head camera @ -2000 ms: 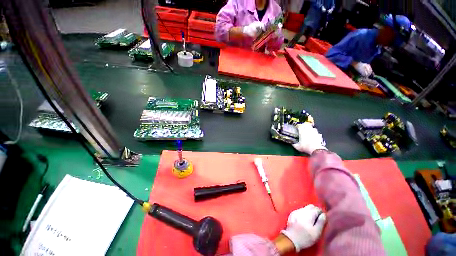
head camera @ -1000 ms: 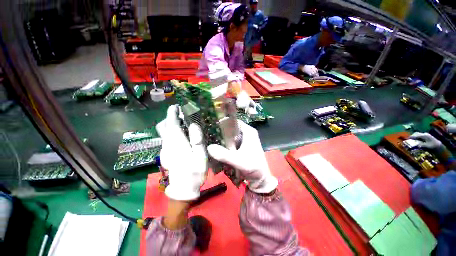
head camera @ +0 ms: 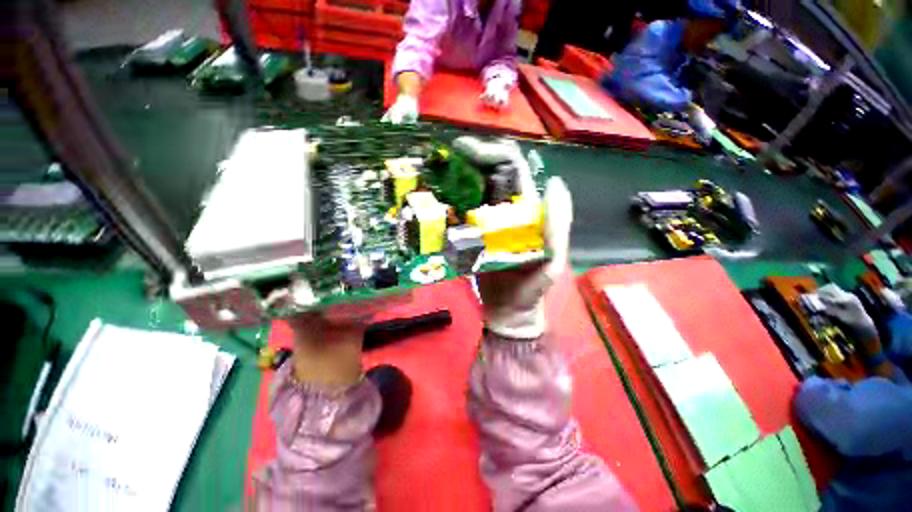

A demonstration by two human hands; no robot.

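A circuit board (head camera: 350,215) is held level above the red mat, its crowded top side facing up. It has a white block at its left, yellow blocks at its right and small parts between. My right hand (head camera: 545,240), in a white glove, grips its right end, the fingers behind the edge. My left hand (head camera: 300,295) is under the board's front left edge and is mostly hidden by it. A black stick tool (head camera: 410,328) and the round head of a black corded tool (head camera: 388,398) show on the red mat (head camera: 430,440), partly covered by my left arm.
Paper sheets (head camera: 120,420) lie at the left. A red stack (head camera: 720,330) with green and white cards (head camera: 705,400) is at the right. More boards (head camera: 695,215) are on the dark green conveyor (head camera: 590,200). Persons work across it and at the right. A metal post (head camera: 110,170) stands left.
The board has turned from steeply tilted to level, its top parts now in view. It is nearer and larger. The worker's hands across the conveyor have drawn back to their red mat.
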